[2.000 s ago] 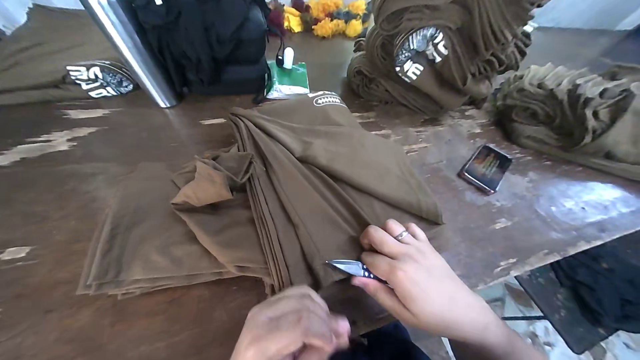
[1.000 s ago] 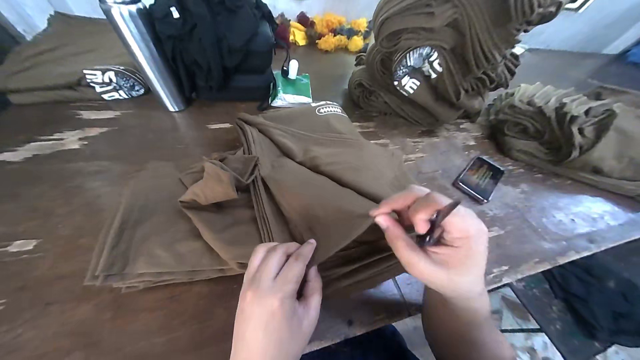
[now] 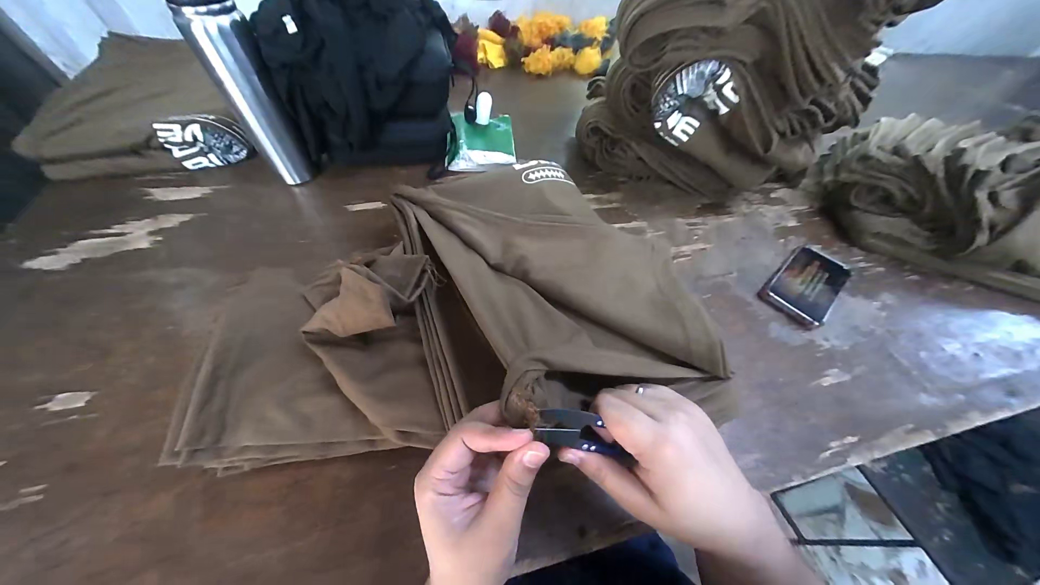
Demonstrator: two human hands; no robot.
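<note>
A brown garment (image 3: 561, 276) with a white print near its top lies folded over a stack of brown fabric pieces (image 3: 284, 374). My left hand (image 3: 483, 487) pinches the garment's frayed edge between thumb and fingers, close to the table's front edge. Thread snips (image 3: 573, 429) with dark handles sit in my right hand (image 3: 666, 455), which wears a ring. Their two blades point left and lie at the frayed edge, just above my left fingertips. Whether the blades touch thread cannot be made out.
Behind stand a steel bottle (image 3: 244, 93), black fabric (image 3: 357, 81), a green packet (image 3: 481, 142) and yellow flowers (image 3: 552, 45). Rolled brown garments (image 3: 731, 97) and a ruffled fabric bundle (image 3: 934, 191) are at the right, near a phone (image 3: 806, 286). More brown garments (image 3: 122, 106) lie at the back left.
The snips, angled upward in my right hand a second ago, now point left at the fabric edge. My hands have come close together, and the garment's near edge is gathered up by my left hand.
</note>
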